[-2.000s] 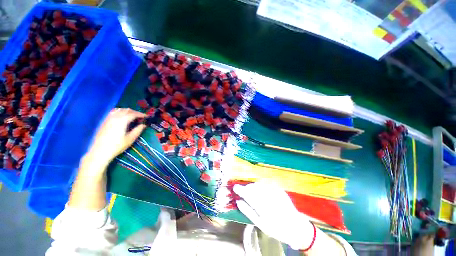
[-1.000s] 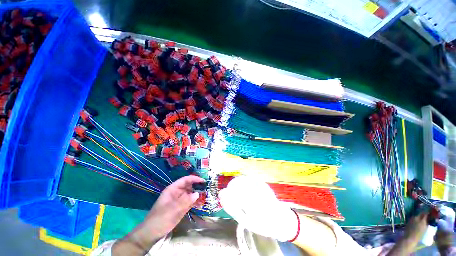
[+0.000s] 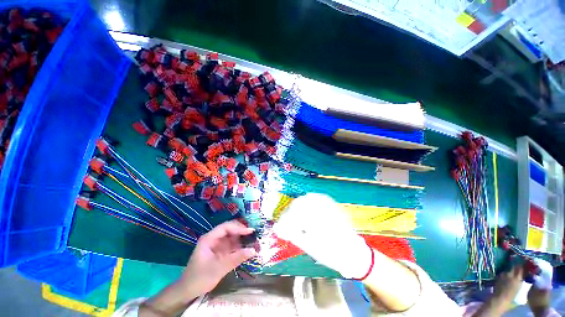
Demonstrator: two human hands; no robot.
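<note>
My bare left hand holds a small dark connector housing between thumb and fingers, at the near end of the line of wire tips. My right hand wears a white glove and lies over the yellow wires and the near part of the red wires. Its fingertips are washed out by glare, so I cannot tell if they hold a wire. Several part-wired harnesses lie fanned out left of my left hand. Loose red and black housings are piled beyond it.
A large blue bin of housings stands left, a small blue bin below it. Green, blue and white wires lie beyond the yellow. A harness bundle, a compartment tray and another person's hands are right.
My left hand has come from the harnesses at left to the wire tips and has taken a housing. My gloved hand has shifted from the red wires over the yellow ones.
</note>
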